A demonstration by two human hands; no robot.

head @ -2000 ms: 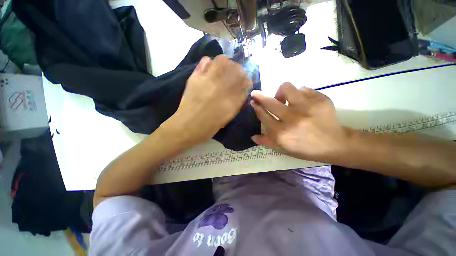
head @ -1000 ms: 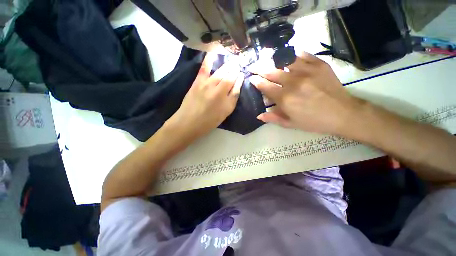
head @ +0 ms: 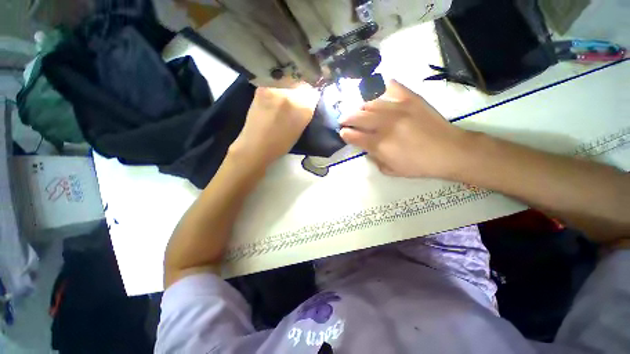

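The black garment (head: 200, 142) lies across the left of the white table, and its narrow end reaches under the pale sewing machine head (head: 259, 34). The lit spot at the needle is glaring, so needle and presser foot do not show clearly. My left hand (head: 280, 121) presses on the cloth just left of the needle, fingertips lost in the glare. My right hand (head: 397, 135) is right of the needle, its fingers bent together at the right edge of the cloth end (head: 321, 138). Whether it pinches the cloth is hard to tell.
A phone in an open black case (head: 494, 45) lies right of the machine, with a small black pointed tool (head: 449, 77) beside it and pink and blue items (head: 590, 50) further right. A white box (head: 59, 193) and green cloth (head: 52, 114) are at left. Black cloth (head: 103, 297) lies below.
The cloth end and both hands have moved up toward the needle, uncovering the rounded corner of the machine bed. The view has shifted, so table and box sit further right and lower.
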